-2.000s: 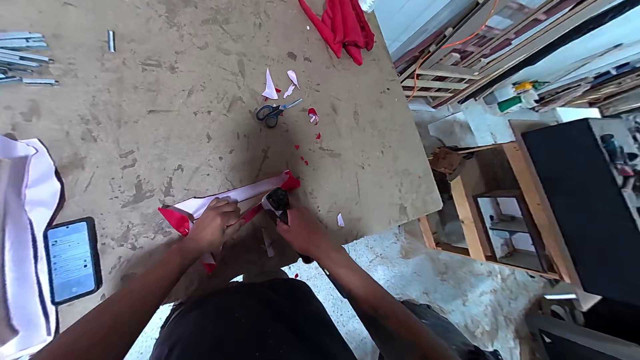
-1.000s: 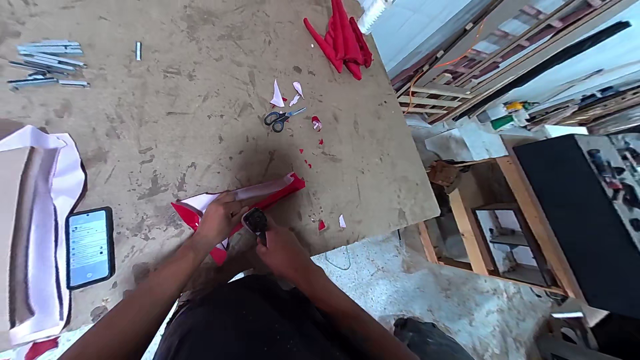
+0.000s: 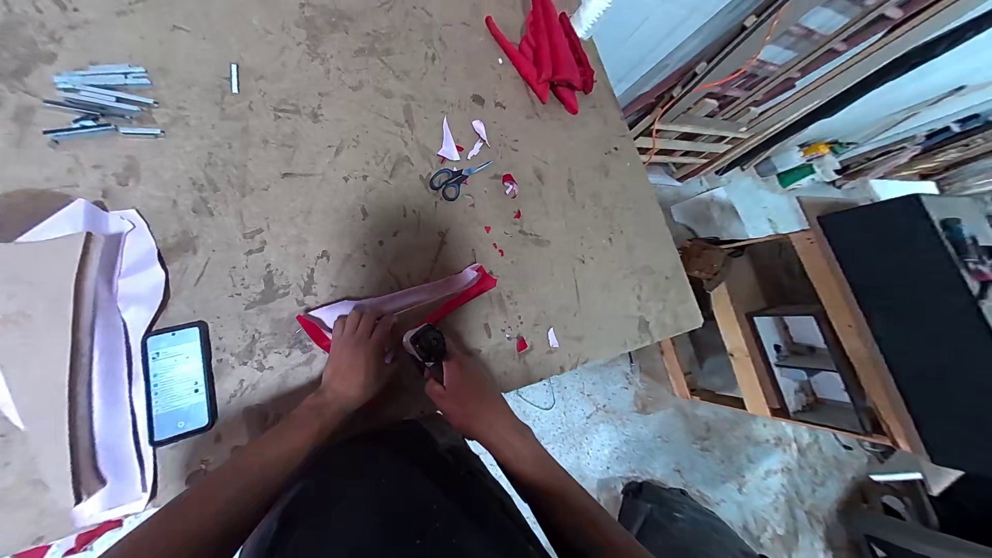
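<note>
Near the front edge of the worktable lies a strip of red fabric with a pale pink backing (image 3: 422,296), folded along its length. The fingers of my left hand (image 3: 358,353) press on the left part of this strip. My right hand (image 3: 465,391) grips a black handheld tool (image 3: 426,343), whose head is at the strip's near edge, just right of my left fingers. It looks like a staple gun, though its exact kind is hard to tell. Part of the strip is hidden under my hands. Scissors (image 3: 457,180) lie farther back among small fabric scraps (image 3: 448,142).
Staple strips (image 3: 105,97) lie at the back left of the worktable (image 3: 310,155), with a single one (image 3: 234,78) apart. A phone (image 3: 179,384) and layered padded fabric (image 3: 116,310) are at the left. Red fabric pieces (image 3: 550,54) lie at the back right corner. Wooden frames (image 3: 744,349) stand right of the table.
Between two seconds and one second ago, the black tool and my right hand shifted left along the strip, closer to my left hand. My left hand stays on the strip.
</note>
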